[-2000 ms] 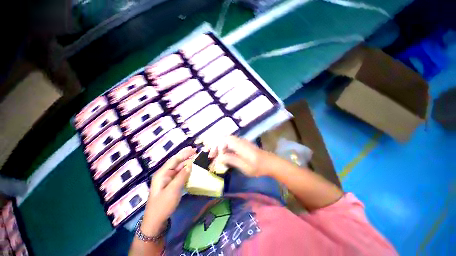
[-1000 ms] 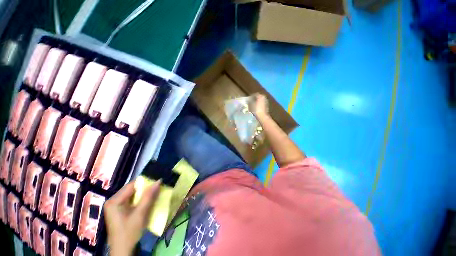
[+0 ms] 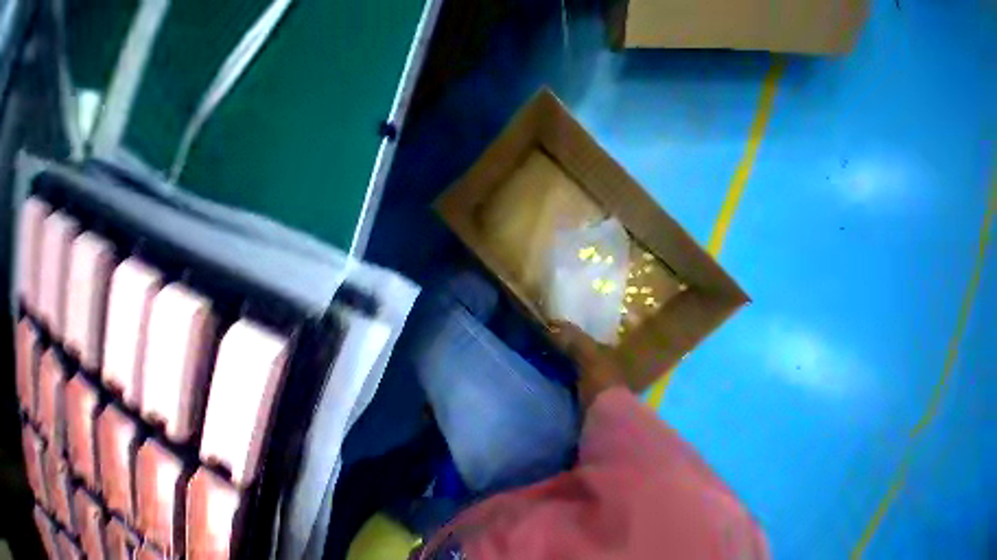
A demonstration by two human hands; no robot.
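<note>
The open brown carton [image 3: 645, 356] stands on the floor beside my legs. It holds a whitish plastic bag [image 3: 579, 287] and several tiny yellow scraps [image 3: 640, 295]. My right hand [image 3: 577, 348] is at the carton's near edge, small and blurred, so its fingers and anything in them cannot be made out. A yellow liner [image 3: 383, 539] shows cut off at the bottom edge. My left hand is out of the picture. Pale pink casings [image 3: 243, 396] lie in rows in the black tray [image 3: 293, 410] at the left; the visible ones show no dark pad.
The green bench [image 3: 295, 120] with white strips [image 3: 224, 82] on it is at upper left. A pale sheet edge [image 3: 377, 301] shows beside the tray. Another carton [image 3: 743, 27] is at the top edge, on the blue floor [image 3: 853, 273] with yellow lines.
The view has swung toward the floor and carton. My right hand has moved from over the bag to the carton's near edge. My left hand has left the picture.
</note>
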